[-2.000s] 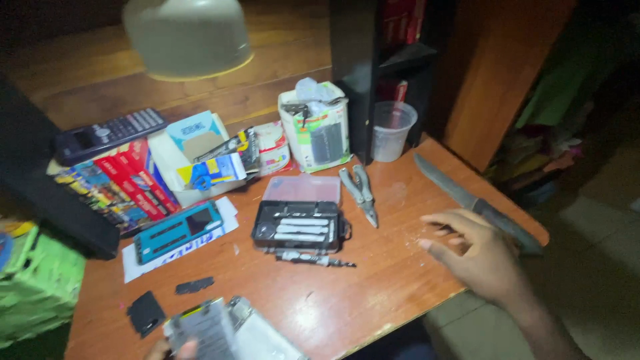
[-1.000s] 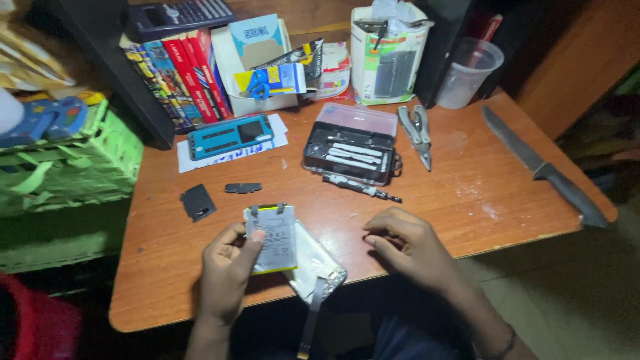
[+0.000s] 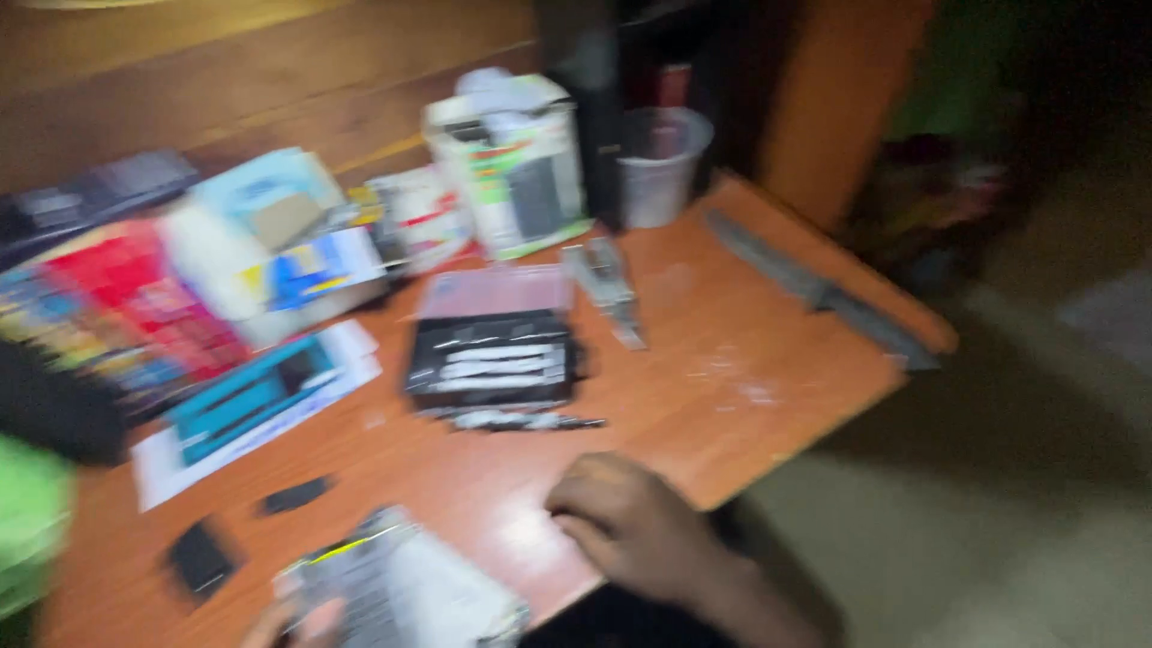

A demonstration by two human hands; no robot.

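The head view is blurred. At the bottom left, my left hand (image 3: 310, 625) holds a grey phone battery (image 3: 351, 576) with a yellow edge; part of the hand is cut off. Against the battery's right side lies a silvery-white phone body (image 3: 454, 585). My right hand (image 3: 616, 522) is over the front edge of the wooden desk, fingers curled; whether anything is in it cannot be told. Beyond it are a multi-bit screwdriver (image 3: 526, 421) and an open black bit case (image 3: 490, 364). Two small black parts, a flat piece (image 3: 202, 558) and a narrow strip (image 3: 297, 495), lie left of the battery.
A knife (image 3: 810, 288) lies along the right side of the desk, with folding pliers (image 3: 607, 288) nearer the case. A clear plastic cup (image 3: 661, 166), a white-green box (image 3: 508, 171) and books (image 3: 144, 297) stand at the back. A teal phone back cover (image 3: 252, 396) rests on paper.
The view has swung strongly to the right since one second ago. The battery stays in my left hand. My right hand's fingers are more curled than two seconds ago, when they were spread.
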